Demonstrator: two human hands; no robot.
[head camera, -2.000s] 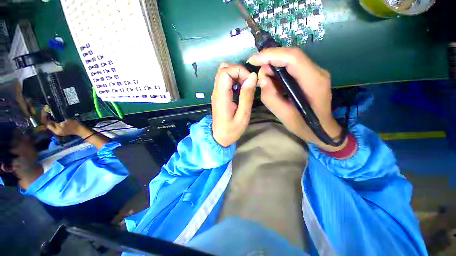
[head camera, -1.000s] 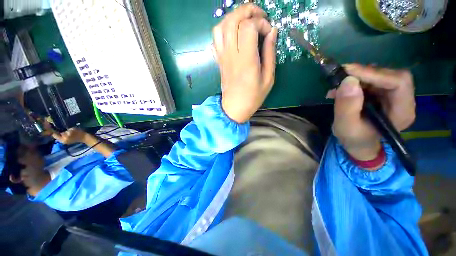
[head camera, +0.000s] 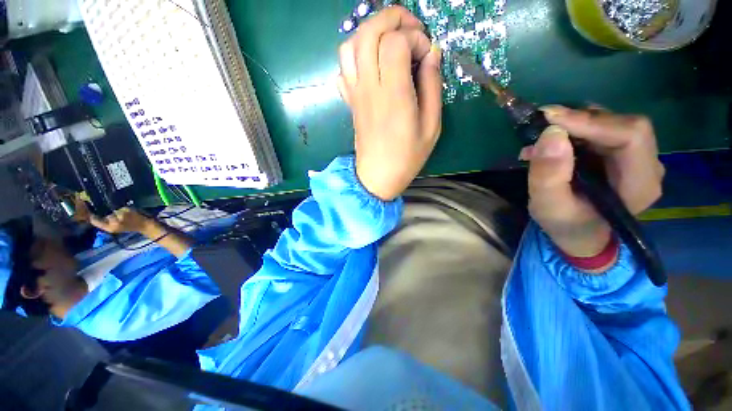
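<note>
The green-and-silver PCB panel (head camera: 473, 40) lies on the green mat at the top centre. My right hand (head camera: 590, 164) holds the black soldering iron (head camera: 526, 116) like a pen, its brownish shaft and tip over the panel's lower part. My left hand (head camera: 393, 100) is at the panel's left edge, fingers bent and fingertips together; what they may pinch is hidden. Small white-headed components (head camera: 362, 10) show beside the panel, just above my left hand.
A white component tray (head camera: 172, 96) with dark parts in its lower rows stands at the left. A yellow-green-rimmed tub (head camera: 590, 28) of silver bits is at the top right. Thin wire (head camera: 258, 67) crosses the mat. A person in a blue smock (head camera: 144, 281) works at the left.
From two seconds ago, my hands have parted: the left moved up to the panel's edge, the right moved right with the iron tip now over the panel. Since one second ago, the tip shifted slightly left.
</note>
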